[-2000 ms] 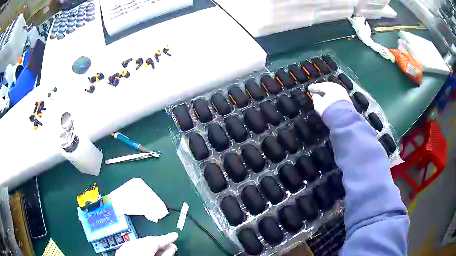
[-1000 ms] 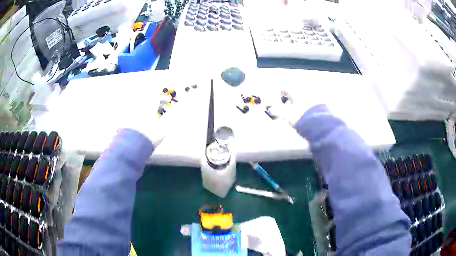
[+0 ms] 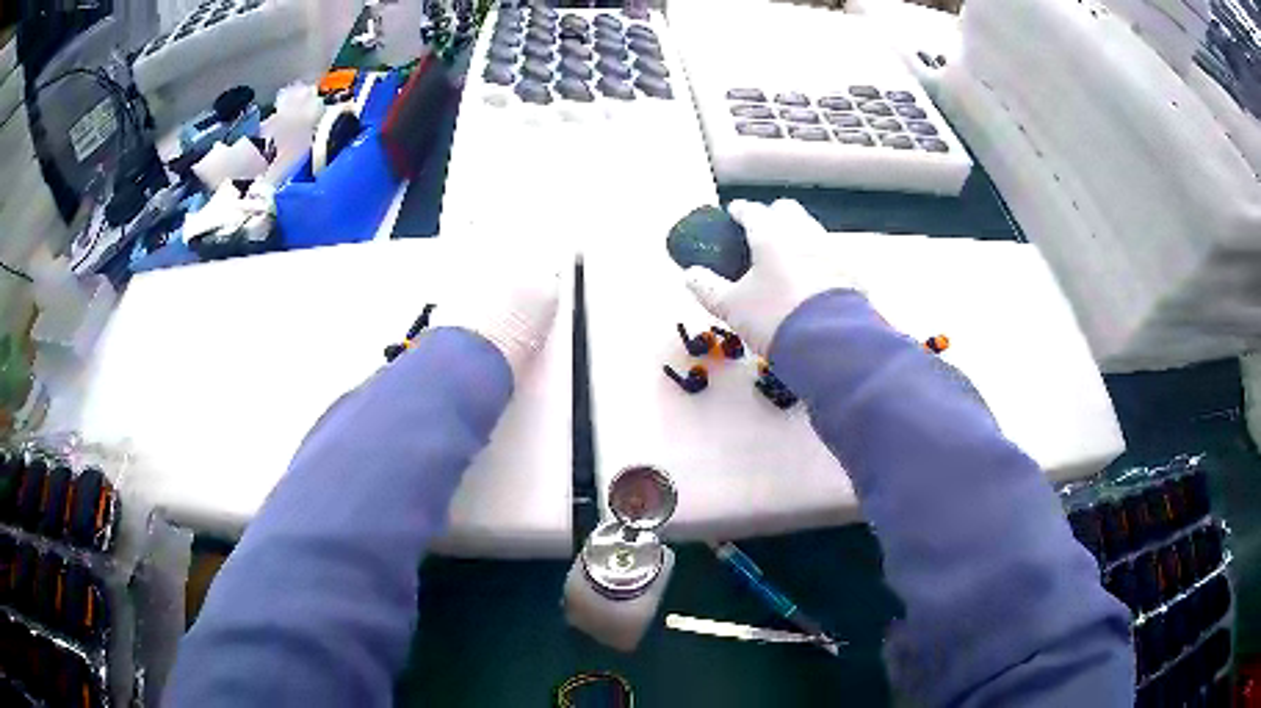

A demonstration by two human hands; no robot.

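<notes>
My gloved right hand (image 3: 781, 270) has its thumb and fingers around the dark green-grey charging case (image 3: 708, 244) over the right white foam block (image 3: 968, 415). Black and orange earbuds (image 3: 712, 343) lie on the foam below this hand, some partly behind the wrist. My gloved left hand (image 3: 519, 311) is over the left foam block (image 3: 277, 429); its fingers blend into the white foam and its grip cannot be made out. A few dark earbuds (image 3: 415, 332) lie left of its wrist.
The dispenser bottle (image 3: 618, 595), lid raised, stands before the foam, beside a blue pen (image 3: 758, 581) and pale thin tool (image 3: 740, 631). Blister trays of black cases stand at left (image 3: 55, 595) and right (image 3: 1162, 567). Foam trays (image 3: 844, 166) and a blue holder (image 3: 332, 187) are behind.
Both hands have moved farther forward over the foam. My right hand has taken hold of the green-grey case. The tester has mostly dropped out of view at the bottom.
</notes>
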